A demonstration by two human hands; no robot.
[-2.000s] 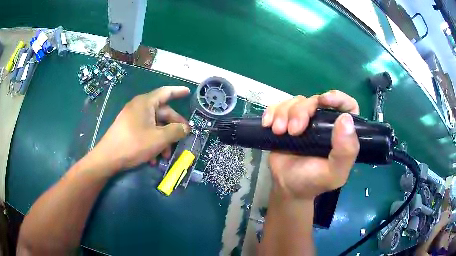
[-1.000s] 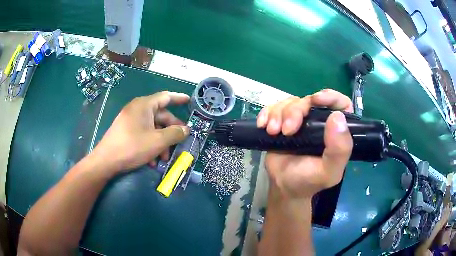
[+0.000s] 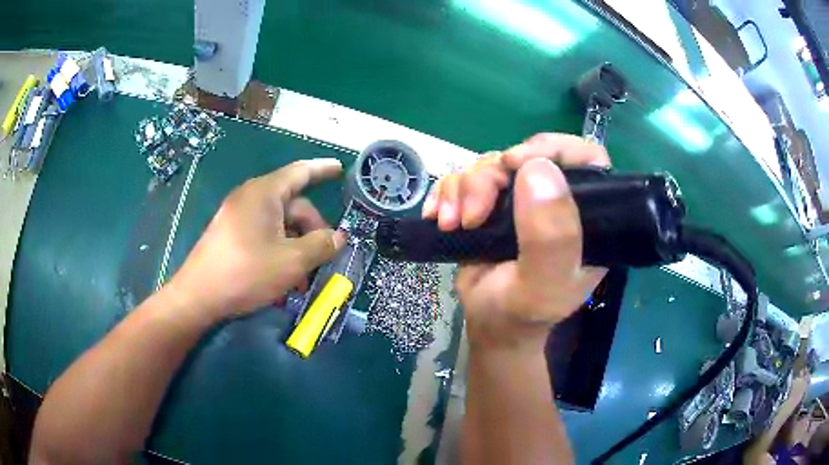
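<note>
A grey device housing (image 3: 391,175) lies open on the green bench, its round spoked head up and its handle slanting down left. A yellow cell (image 3: 320,314) lies in the handle, with a circuit board (image 3: 361,224) near the neck. My left hand (image 3: 264,236) holds the housing at the neck from the left, index finger raised beside the round head. My right hand (image 3: 518,227) grips a black electric screwdriver (image 3: 627,218), its ribbed nose pointing left at the board. The bit tip is hidden or too small to see. A heap of small screws (image 3: 404,304) lies beside the handle.
Circuit boards (image 3: 174,138) lie heaped near the pale post (image 3: 227,45). Cells (image 3: 65,80) lie at far left. A black tray (image 3: 591,363) is partly behind my right hand. Grey housings (image 3: 750,372) are piled at right, another housing (image 3: 602,86) is on the belt. Part of a person shows bottom right.
The screwdriver and my right hand have shifted left and slightly up, the nose closer over the board. The housing on the belt has moved left and up. My left hand has barely moved.
</note>
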